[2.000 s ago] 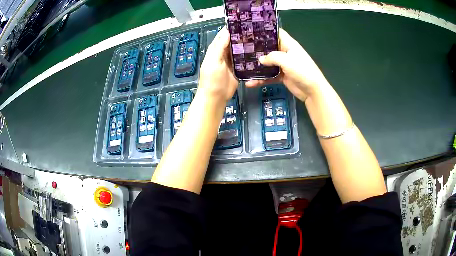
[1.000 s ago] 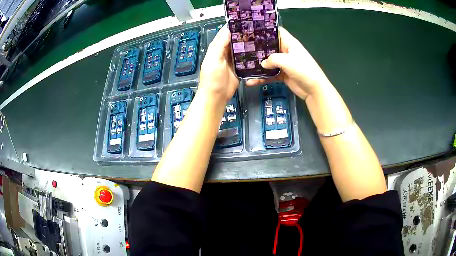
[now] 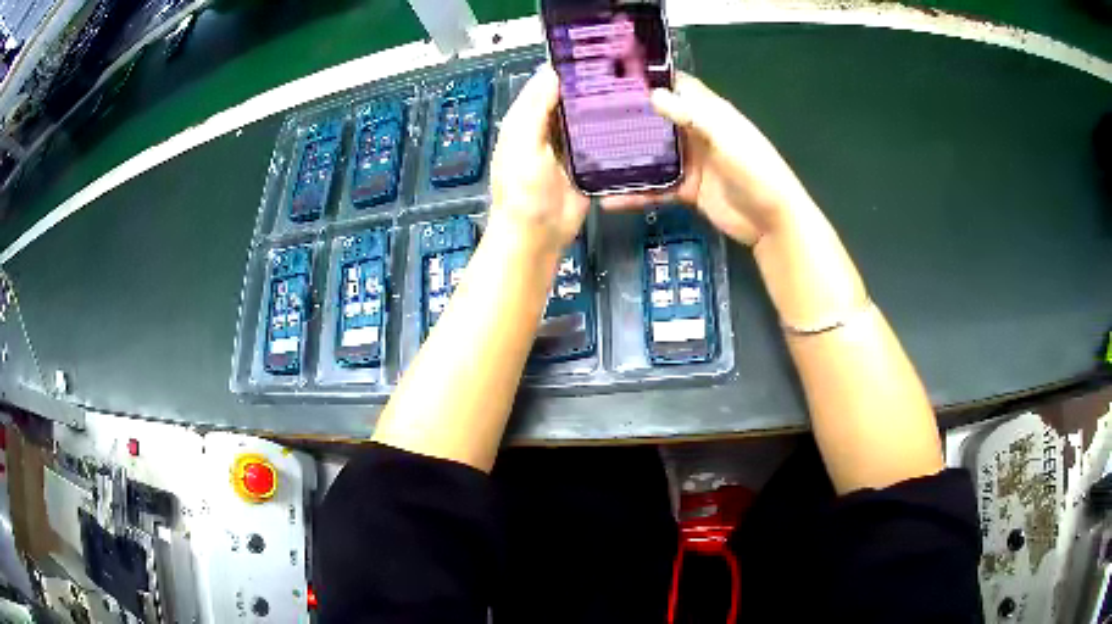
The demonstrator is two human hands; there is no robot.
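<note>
A smartphone [image 3: 610,116] with a lit pink-purple screen is held upright at the top centre; its top edge is cut off by the picture's rim. My left hand [image 3: 533,159] grips its left side. My right hand [image 3: 729,159] holds its right side, with the thumb over the right part of the screen. Below lies a clear blister tray [image 3: 622,305] with two rows of pockets. Several blue phone housings [image 3: 678,299] with pale patches lie in the pockets. My left forearm and hands hide part of the tray.
The tray lies on a dark green bench [image 3: 902,219] with a white edge rail [image 3: 159,152]. A red emergency stop button [image 3: 256,478] sits on a white panel at lower left. Another worn white panel [image 3: 1018,512] is at lower right. A red strap [image 3: 705,536] hangs below the bench edge.
The phone screen has changed from a picture grid to a text-like page with pale bands. My right thumb has moved up the screen. The phone tilts slightly more.
</note>
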